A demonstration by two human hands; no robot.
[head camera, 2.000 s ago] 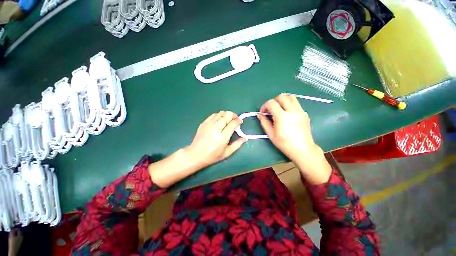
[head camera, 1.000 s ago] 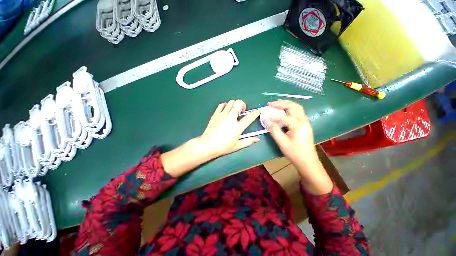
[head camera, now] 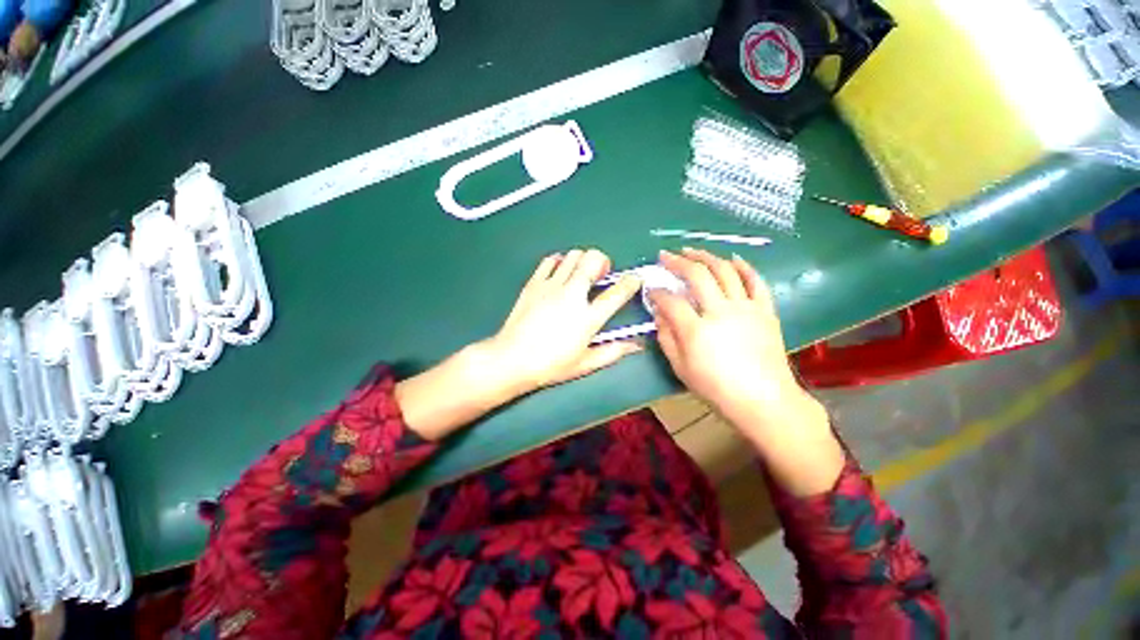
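A white loop-shaped plastic frame lies under both hands on the green bench, mostly hidden by them. My left hand holds its open loop end. My right hand covers its round disc end, fingers pressed on it. A second white frame lies flat just beyond, disc end to the right. A thin pale strip lies above my right hand. A ridged bundle of strips lies further right. Whether a strip is in my fingers is hidden.
Stacked white frames stand in rows at the left, with more at the top. A black fan, a yellow block in clear plastic and a red-yellow screwdriver are at the right. A red stool is below the bench edge.
The frame has turned from its loop end to its disc end under my right hand. Since a second ago, my right hand has flattened over the disc. The view has shifted slightly.
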